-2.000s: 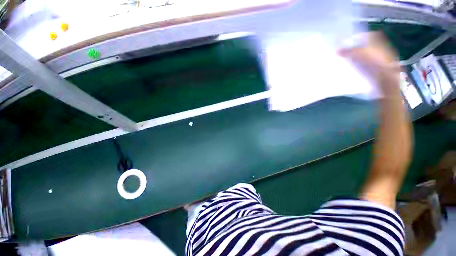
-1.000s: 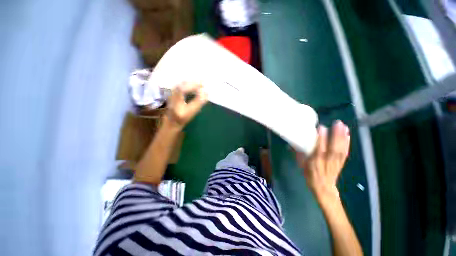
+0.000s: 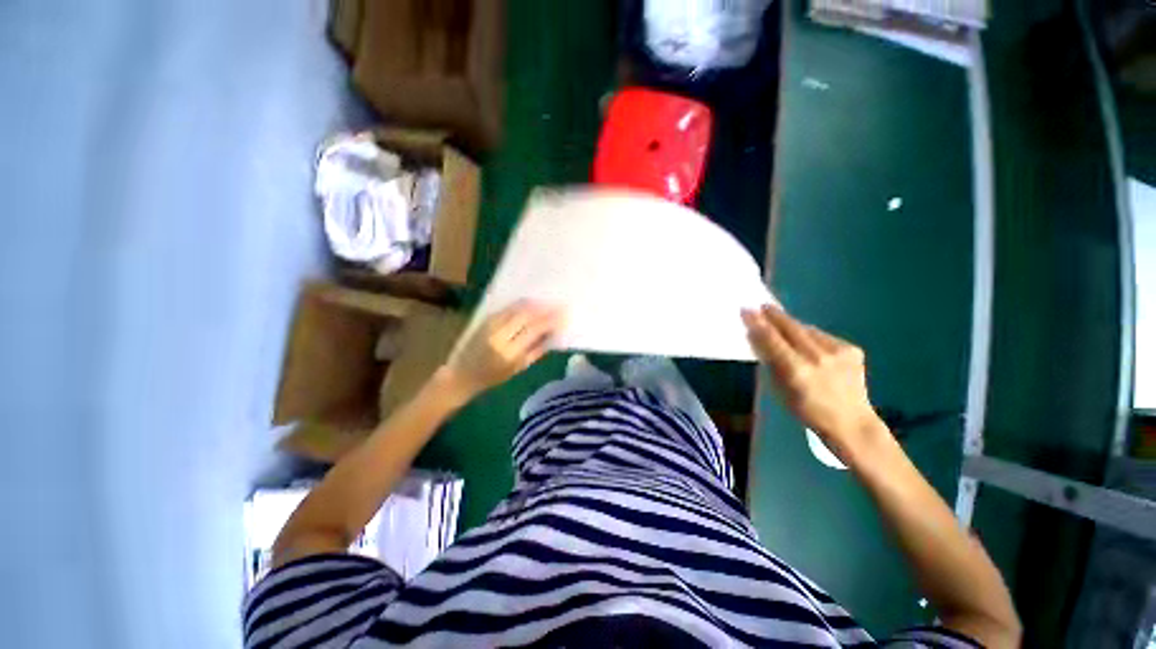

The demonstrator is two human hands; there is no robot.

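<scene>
A plain white card sheet (image 3: 634, 273), slightly bowed, is held in the air in front of my body, over the floor beside the bench. My left hand (image 3: 510, 345) grips its near left corner with thumb and fingers. My right hand (image 3: 811, 374) holds its right edge near the bench edge. The sheet's far edge is a little blurred and overlaps the near part of a red stool. Its underside is hidden.
The red stool (image 3: 653, 137) stands ahead. Open cartons (image 3: 332, 368) are on the left, one with crumpled white material (image 3: 368, 209). A stack of sheets (image 3: 418, 520) is at lower left. The green bench (image 3: 875, 273) is right, with a partly hidden white tape roll (image 3: 824, 451).
I have turned from the bench to the floor side. Both hands are now on the white sheet. Since one second ago it has levelled out, and the stool and cartons show more fully.
</scene>
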